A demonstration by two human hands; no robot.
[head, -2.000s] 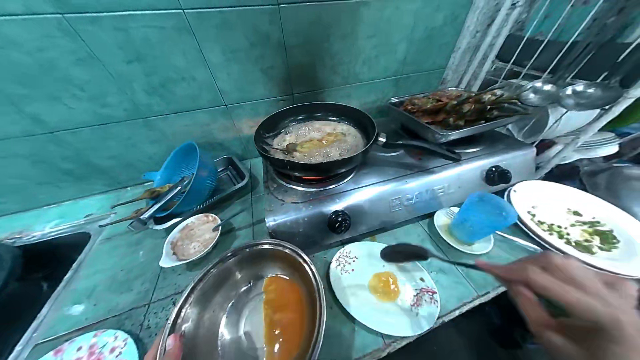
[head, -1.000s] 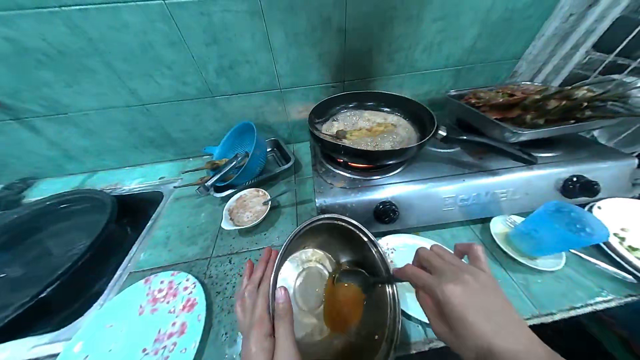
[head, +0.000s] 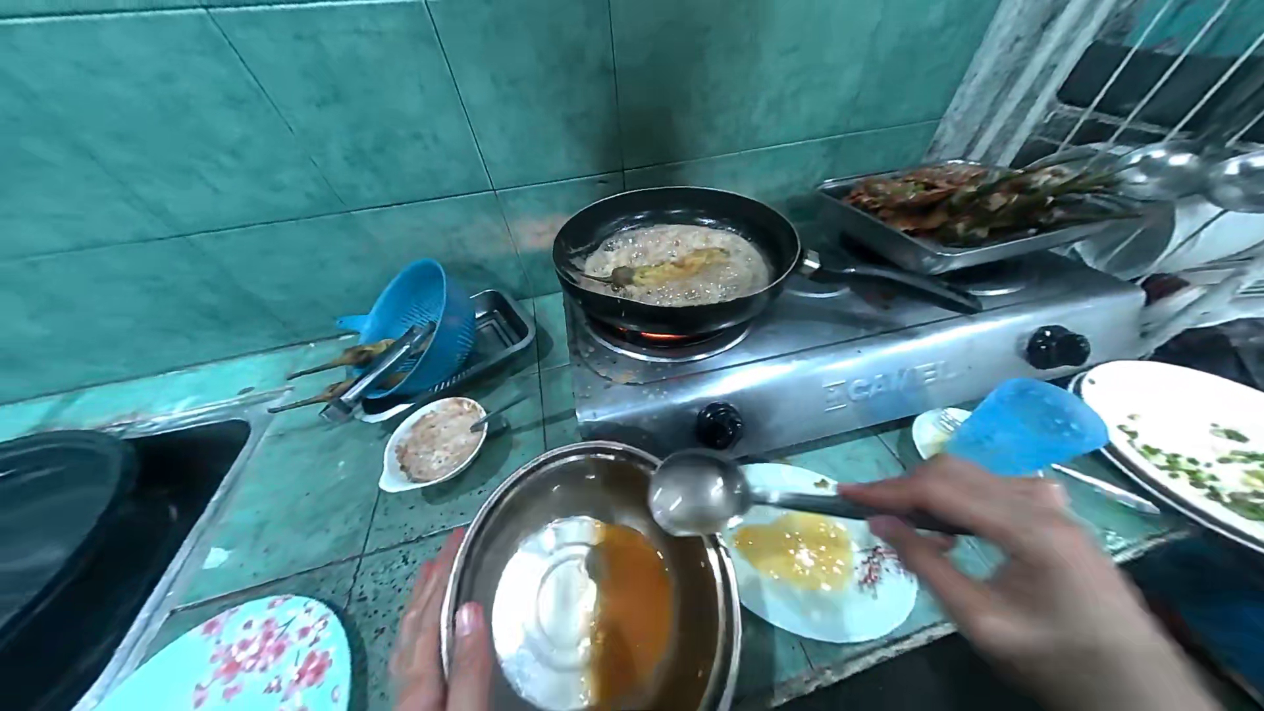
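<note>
My left hand [head: 441, 632] grips the near left rim of a steel bowl [head: 464, 553], which is tilted and has orange liquid [head: 632, 602] pooled on its right side. My right hand [head: 997, 553] holds a metal ladle [head: 699, 492] by its handle, its head over the bowl's right rim. Beneath and to the right lies a floral plate [head: 820, 617] with yellow beaten egg [head: 798, 550] spread on it. On the lit burner behind, a black frying pan [head: 681, 202] holds bubbling oil with a battered eggplant [head: 681, 267] in it.
At the back left, a blue colander [head: 434, 326] with tongs [head: 380, 370] stands by a white dish [head: 439, 441]. A steel tray of cooked food [head: 928, 259] rests on the stove's right side. A blue cup [head: 1027, 430], a white plate [head: 1185, 395], a floral plate [head: 267, 662] and a sink [head: 197, 513] surround the bowl.
The ladle has risen from inside the bowl to its right rim. The egg on the plate covers a wider patch than two seconds ago. The view has shifted.
</note>
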